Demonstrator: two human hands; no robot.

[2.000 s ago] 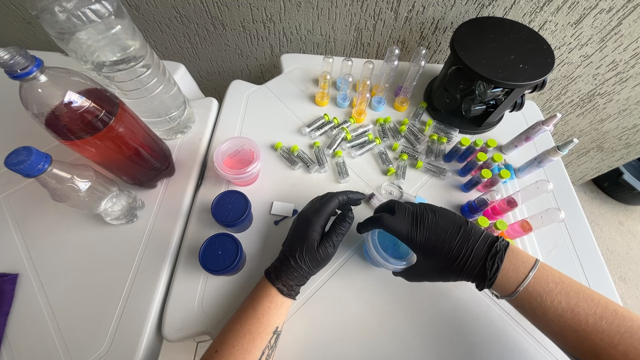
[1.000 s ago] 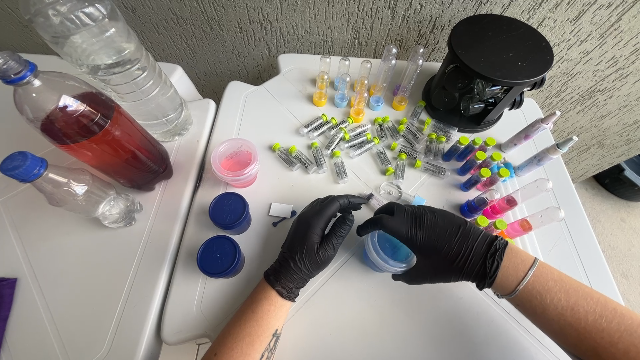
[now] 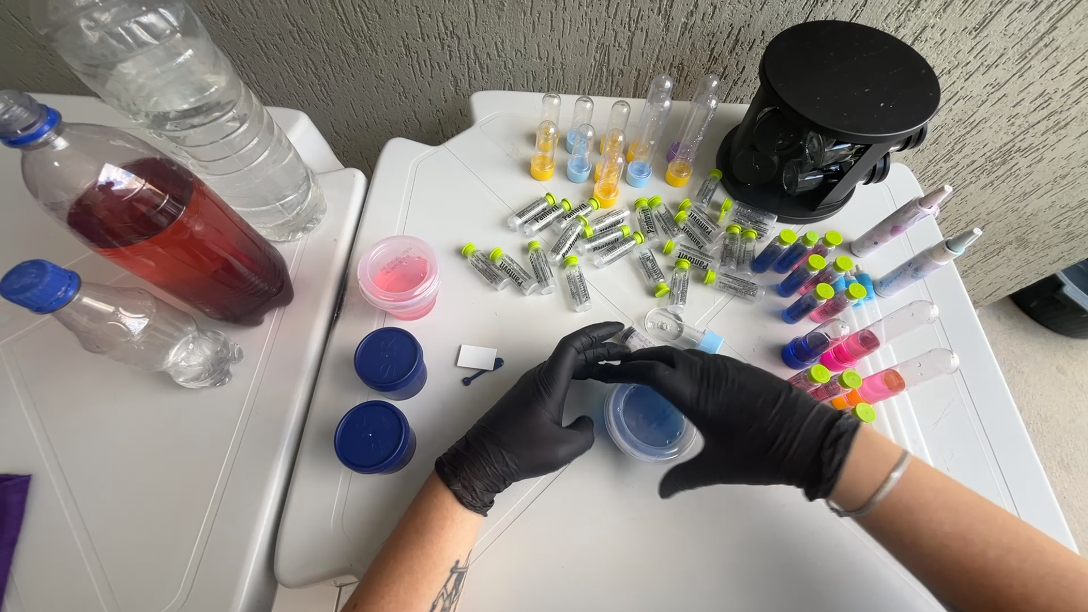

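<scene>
My left hand [image 3: 537, 416], in a black glove, hovers left of a clear plastic tub of blue liquid [image 3: 650, 421]. Over the tub's right side reaches my right hand [image 3: 739, 416], also gloved in black. The fingertips of both hands meet or overlap just behind the tub, and both thumbs stand apart from the fingers. A small clear vial [image 3: 634, 338] shows behind the fingertips; whether they touch it is unclear. Beside it lies a clear tube with a light blue cap [image 3: 680, 330]. Several small vials with green caps [image 3: 578, 285] lie farther back.
Left stand a tub of pink liquid [image 3: 399, 276], dark blue lidded jars [image 3: 389, 363] and large bottles, one holding red liquid [image 3: 178, 229]. Capped tubes [image 3: 544, 161] and a black round holder [image 3: 850, 85] stand behind. Colored vials [image 3: 799, 276] and pen-like tubes [image 3: 901, 223] are at right.
My right thumb has moved away from the fingers, toward the front of the blue tub. The fingertips of my two hands have come together.
</scene>
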